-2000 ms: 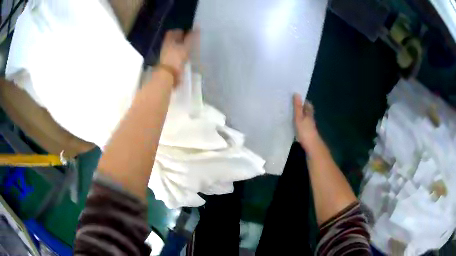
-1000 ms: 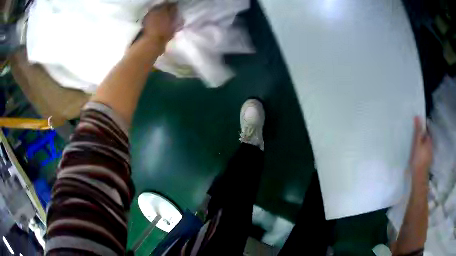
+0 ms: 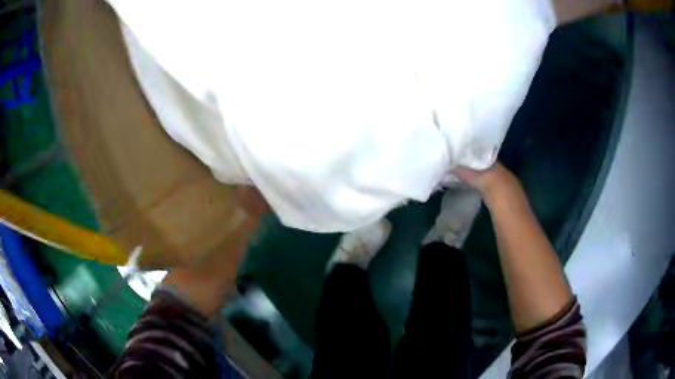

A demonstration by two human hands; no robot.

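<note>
A big heap of white cloth panels (image 3: pixel 333 96) fills the top centre, its lower edge hanging in soft folds. My right hand (image 3: pixel 477 178) grips the lower right edge of the cloth, its fingers partly hidden under it. My left hand (image 3: pixel 248 215) is blurred and low at the left, against the brown cardboard (image 3: pixel 133 148) and close to the cloth's lower left edge. Its fingers are not clear, so its hold cannot be told.
A long grey-white board (image 3: pixel 629 222) stands along the right side, apart from my hands. A yellow tube (image 3: pixel 59 231) and blue parts lie at the left. My shoes (image 3: pixel 363 243) are on the green floor below the cloth.
My right hand has let go of the board and moved left onto the white cloth. The cloth heap now fills the top centre. My left hand shows lower, beside the cardboard.
</note>
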